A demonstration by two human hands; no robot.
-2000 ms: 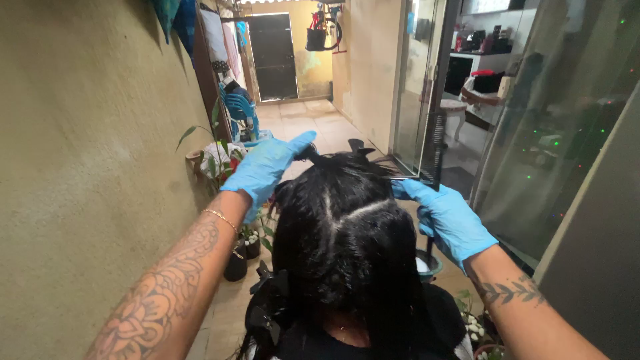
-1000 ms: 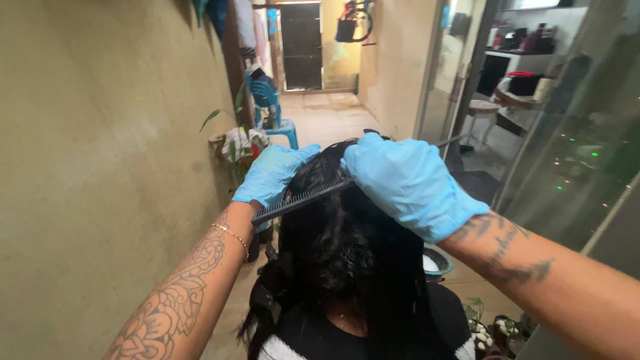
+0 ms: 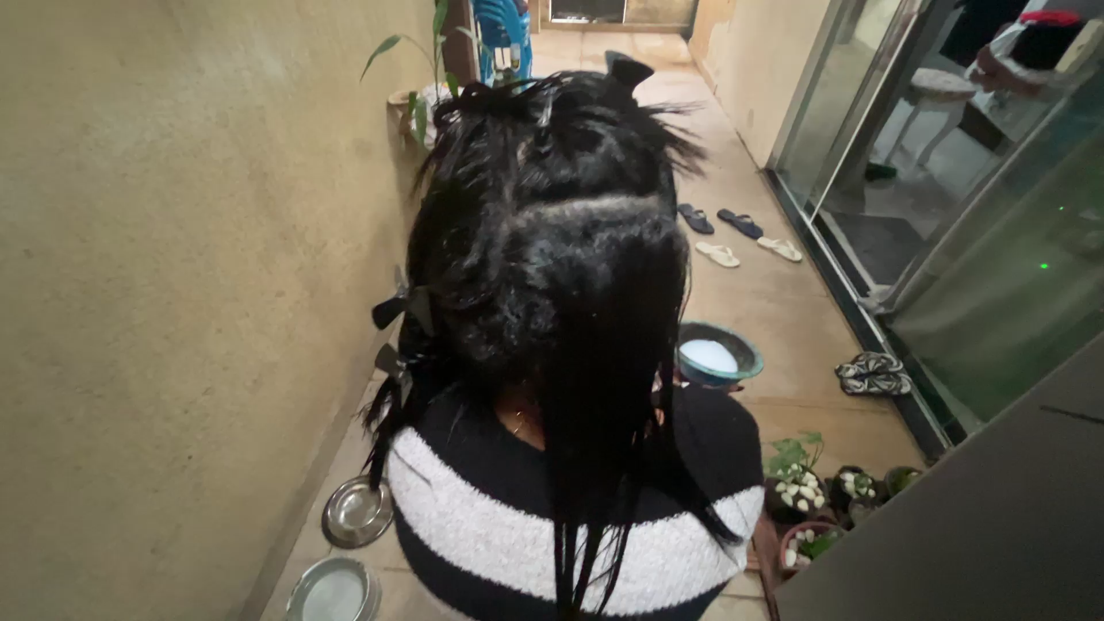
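Neither of my hands is in the head view now. In front of me is the back of a person's head with long, dark, wet-looking hair (image 3: pixel 595 302). A pale parting (image 3: pixel 595 207) runs across the back of the head. The hair above it is gathered at the top, near a black hair clip (image 3: pixel 630 72). More dark clips (image 3: pixel 390 309) hold hair on the left side. Loose strands hang down over a black and white knitted top (image 3: pixel 483 492). A bowl with white contents (image 3: pixel 711 355) stands out beyond the person's right shoulder, partly hidden by it.
A beige wall (image 3: pixel 190 259) bounds the left side. Metal bowls (image 3: pixel 357 512) lie on the floor at lower left. Flip-flops (image 3: pixel 740 223) and patterned sandals (image 3: pixel 873 373) lie on the right, by a sliding glass door (image 3: pixel 1000 285). Potted plants (image 3: pixel 798 492) stand at lower right.
Both gloved hands and the comb have left the view; a second ago they were at the top of the head. A crosswise parting now shows. The view has tilted down.
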